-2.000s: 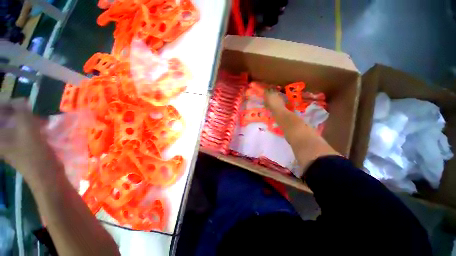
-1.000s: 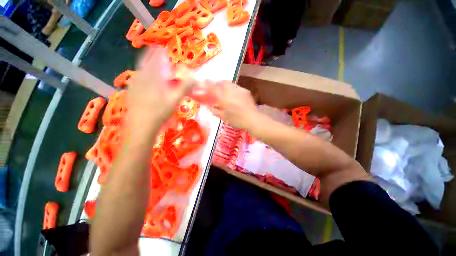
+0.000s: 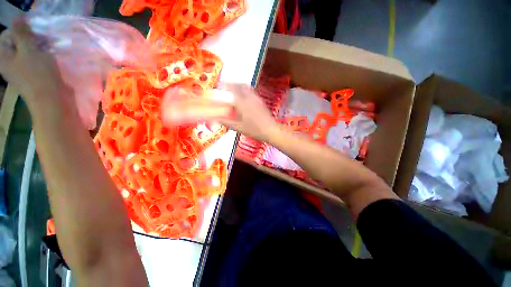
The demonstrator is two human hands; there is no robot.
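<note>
My left hand [image 3: 25,64] is at the upper left, closed on a clear, pinkish plastic bag [image 3: 89,47] that trails right toward the orange parts. Orange plastic housings [image 3: 162,193] lie in a loose heap on the white bench. My right hand [image 3: 249,112] is blurred above the bench's right edge, with a pale, pinkish-orange blur over the heap at its fingers. I cannot tell whether it grips a part. The open supply carton [image 3: 342,56] holds tight rows of bagged housings [image 3: 274,92], loose orange parts and white sheets [image 3: 305,106].
A second open carton [image 3: 423,103] to the right holds crumpled white bags [image 3: 459,157]. The green conveyor [image 3: 36,196] runs along the left behind my left arm. A metal-and-black device [image 3: 53,260] is at the lower left. A yellow line [image 3: 391,28] marks the grey floor.
My hands have moved apart from over the heap. My left hand has gone up and left with the bag stretched out. My right hand remains near the bench's right edge.
</note>
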